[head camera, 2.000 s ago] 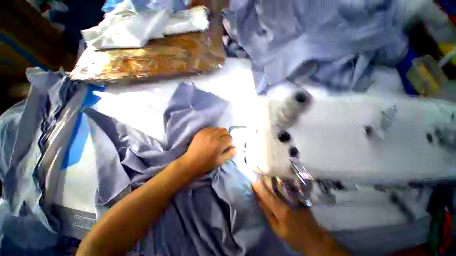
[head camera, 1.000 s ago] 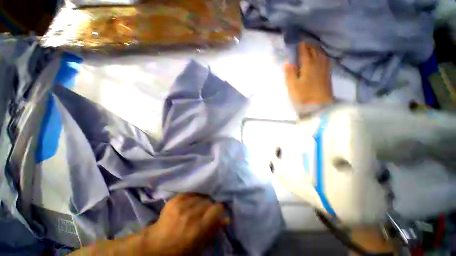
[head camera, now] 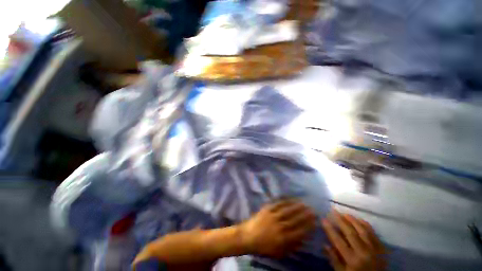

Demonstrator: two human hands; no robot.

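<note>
The blue-grey garment piece (head camera: pixel 238 174) lies bunched on the white table, left of the sewing machine, with one corner pointing up. My left hand (head camera: pixel 280 227) lies on its lower right part, fingers pointing right; blur hides whether cloth is pinched. My right hand (head camera: pixel 355 241) is beside it at the cloth's right edge, fingers spread, palm down. The white sewing machine (head camera: pixel 433 124) is at the right, its head end blurred. The needle area cannot be made out.
The shiny brown taped packet (head camera: pixel 253 64) with white scraps on top (head camera: pixel 240 37) is at the back. A blue-grey cloth heap (head camera: pixel 407 42) lies behind the machine. Pale cut pieces (head camera: pixel 153 127) hang at the left table edge. Blue tape (head camera: pixel 194 98) shows beside them.
The view has swung left and blurred. My right hand has come from the cloth heap behind the machine to the garment's right edge. My left hand is still on the lower cloth.
</note>
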